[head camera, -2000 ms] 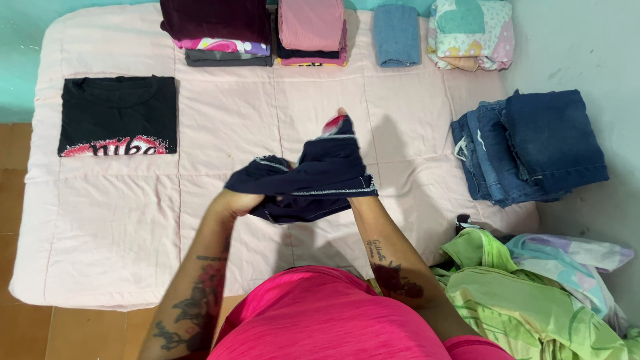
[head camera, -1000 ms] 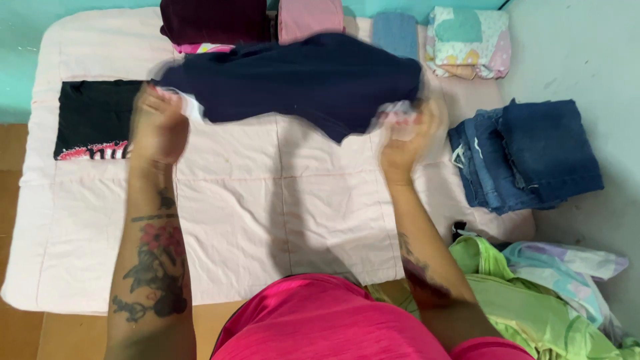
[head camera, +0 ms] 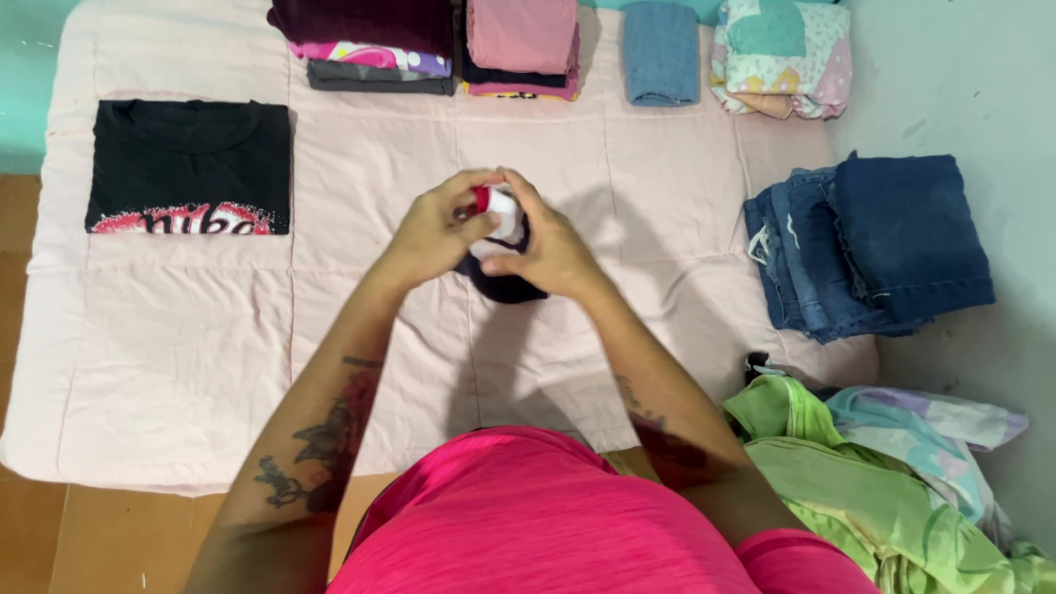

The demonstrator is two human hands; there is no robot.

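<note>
A bunched navy garment with white and red parts (head camera: 505, 287) is between my hands, above the middle of the pale pink quilt (head camera: 371, 330). My left hand (head camera: 437, 231) grips its left side, thumb over the white and red cloth. On its right side, my right hand (head camera: 549, 239) curls around it, fingertips close to those of my left hand. Much of the garment is hidden by my fingers, and its kind cannot be told now. To the left lies a folded black T-shirt (head camera: 190, 165) with a red and white print.
Folded clothes in a maroon-topped stack (head camera: 363, 25) and a pink-topped stack (head camera: 521, 33), a blue folded cloth (head camera: 660, 54) and a patterned bundle (head camera: 784, 58) line the far edge. Folded jeans (head camera: 912, 235) sit right, by the wall. Green rumpled fabric (head camera: 866, 495) lies nearer.
One second ago the navy garment was stretched wide between my hands, near the far stacks. My hands have since come together and back toward me, and the cloth is now gathered small.
</note>
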